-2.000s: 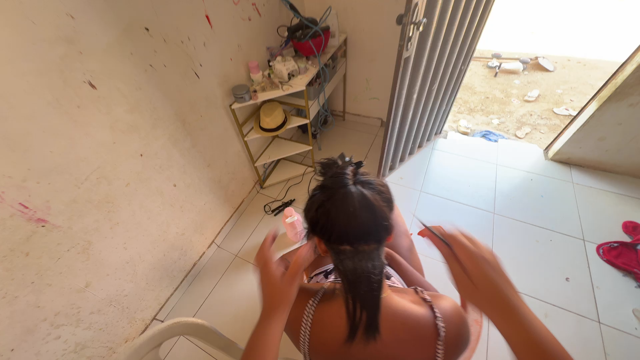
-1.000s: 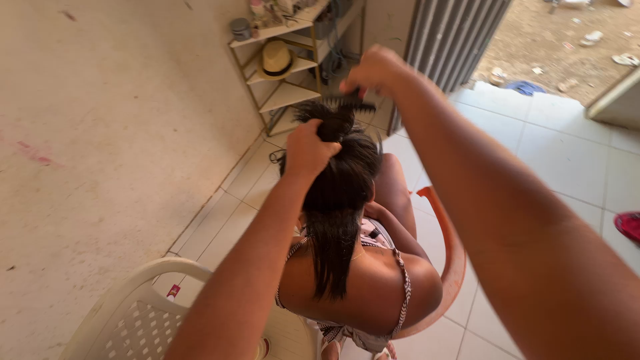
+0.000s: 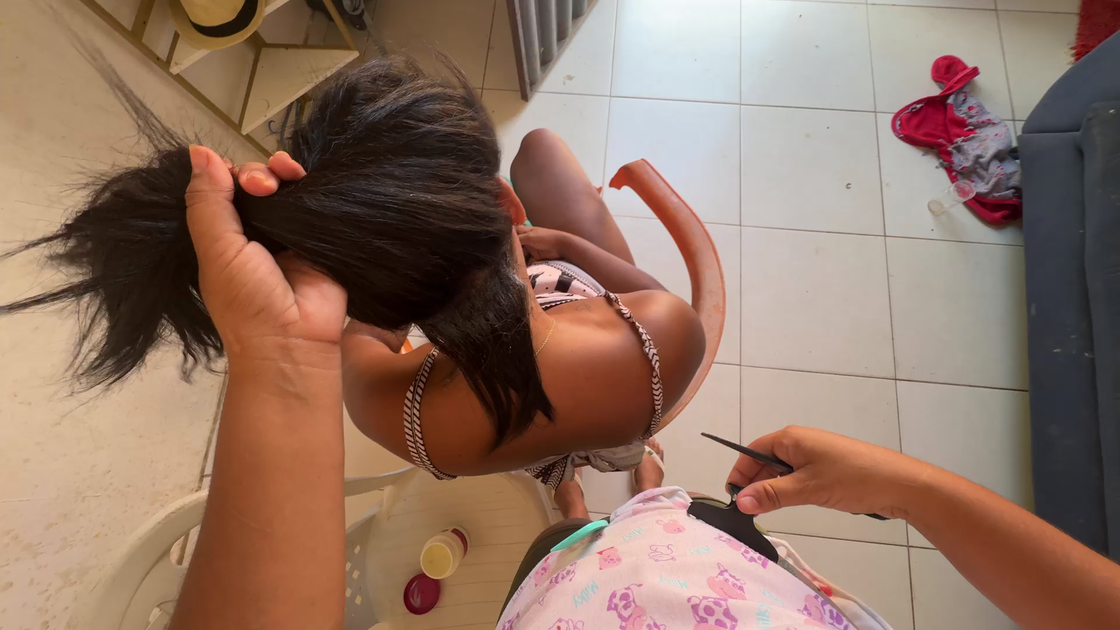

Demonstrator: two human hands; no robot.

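Observation:
My left hand point(image 3: 262, 262) is closed around a thick bunch of dark hair point(image 3: 394, 192), pulled to the left from the head of a seated person point(image 3: 577, 367). A separate straight section of hair point(image 3: 499, 350) hangs loose over the person's nape and upper back. Low on the right, my right hand point(image 3: 801, 472) holds a black comb with a thin pointed tail point(image 3: 744, 451). A wide black piece point(image 3: 735, 525), perhaps a tint brush head, also shows below these fingers, against the printed cloth point(image 3: 682, 569) on my lap or front.
An orange plastic chair point(image 3: 700, 262) curves around the person's right side. On a cream plastic chair point(image 3: 472, 516) stand an open jar point(image 3: 444, 553) and a dark red lid point(image 3: 422, 594). A corner shelf point(image 3: 289, 79) with a straw hat is upper left; a dark sofa point(image 3: 1067, 289) stands right, near red-and-grey cloth point(image 3: 971, 140).
My left hand has drawn the gathered hair away to the left. My right hand has come down from above the head to the lower right. The view has tilted down.

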